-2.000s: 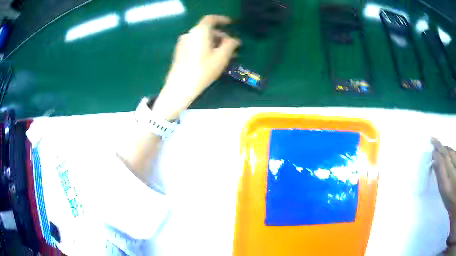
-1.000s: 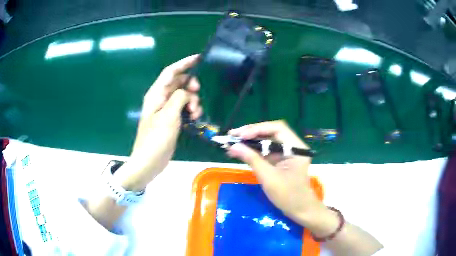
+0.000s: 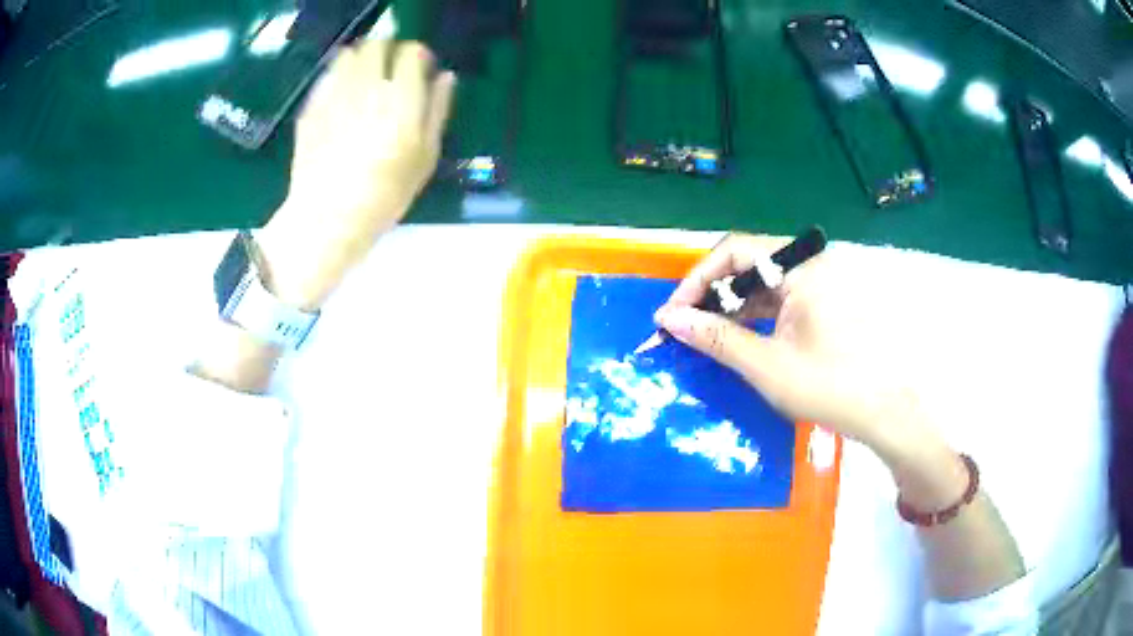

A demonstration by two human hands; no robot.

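Note:
My right hand (image 3: 795,354) holds a slim black pen-shaped tool (image 3: 746,283) with white bands like a pencil. Its pale tip is over the shiny blue sheet (image 3: 677,466) in the orange tray (image 3: 659,578); I cannot tell if it touches. My left hand (image 3: 367,137) is blurred over the green belt, fingers pointing away, between a phone middle frame (image 3: 255,124) tilted at the upper left and another dark frame (image 3: 476,168) with blue and gold patches at its near end. Whether the left fingers hold anything is unclear.
More frames lie on the green belt (image 3: 572,186): one (image 3: 677,159) behind the tray, one (image 3: 901,186) at right and a narrow one (image 3: 1044,174) farther right. The white bench surface (image 3: 398,497) surrounds the tray. Small blue-green marks show at its left.
The right hand and tool have moved from the frame's bottom end to over the blue sheet. The left hand has let go of the frame's side and reached farther up the belt.

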